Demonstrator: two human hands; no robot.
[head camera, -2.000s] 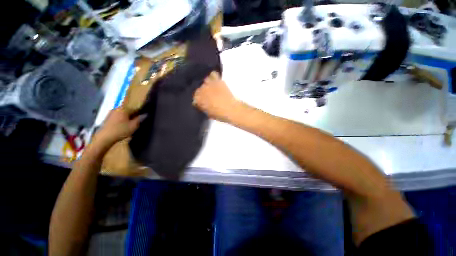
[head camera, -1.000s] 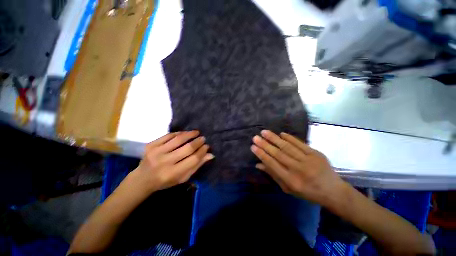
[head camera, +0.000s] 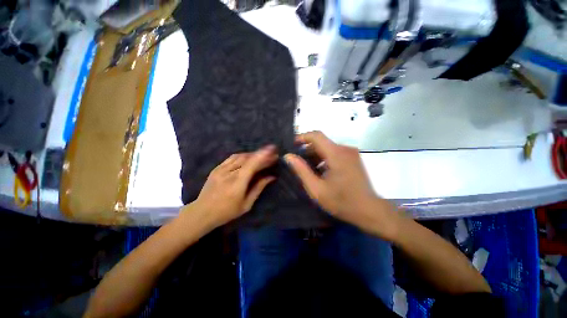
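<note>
A dark grey-brown garment panel (head camera: 239,87) lies on the white table left of the sewing machine, its near end hanging over the front edge. My left hand (head camera: 233,183) rests on the lower part of the panel, fingertips near its middle. My right hand (head camera: 332,177) pinches the panel's cloth near its right edge, thumb and fingers close together. The two hands' fingertips nearly meet. The fold or dart on the panel is hidden or blurred at the fingers.
A white sewing machine (head camera: 367,53) with a black cloth band (head camera: 497,46) stands at back right. A brown cardboard sheet (head camera: 102,130) lies left of the panel. Scissors (head camera: 25,180) lie far left. Red handles (head camera: 560,156) and a small brass-yellow item (head camera: 530,145) are at right.
Since one second ago, my hands have come closer together, and my right hand has gone from lying flat to pinching the cloth. Earlier, the panel was being moved from the left, over the cardboard.
</note>
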